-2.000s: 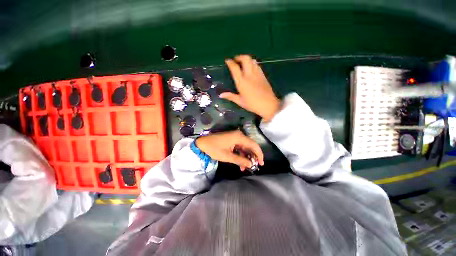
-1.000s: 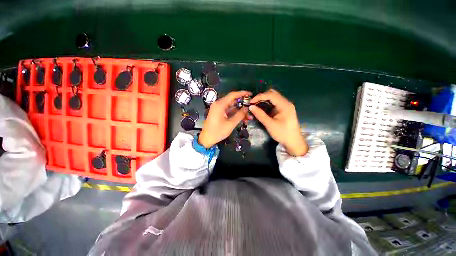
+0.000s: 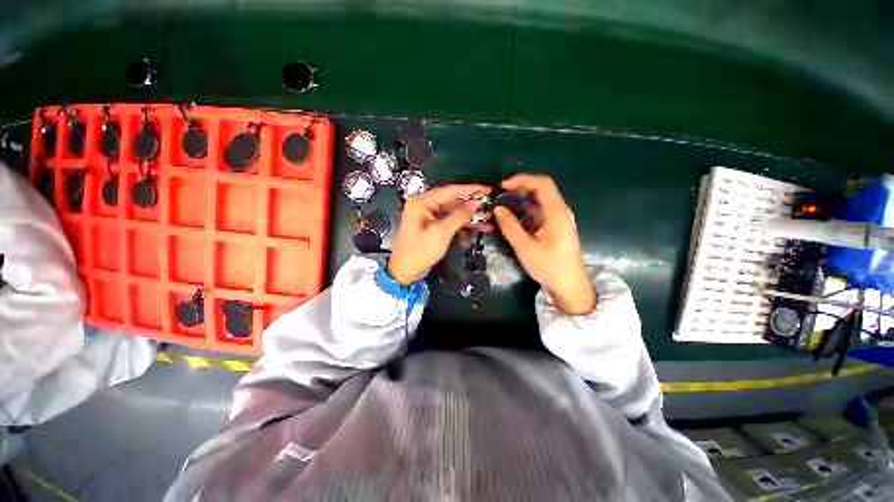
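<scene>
My left hand, with a blue band at the wrist, holds a shiny round housing between thumb and fingers. My right hand holds a black disc close beside it. Whether the two parts touch is too small to tell. Several silver-white housings lie on the dark green mat to the left of my hands. Black discs lie near them, one left of my left hand and others just below my hands.
An orange-red compartment tray with black discs in some pockets is at the left, beside another person's white sleeve. Two discs lie on the raised green section. A white rack and dark controller stand at the right.
My right hand has come from the back of the mat to meet my left hand, now raised from near my lap. The black disc is now in my right fingers.
</scene>
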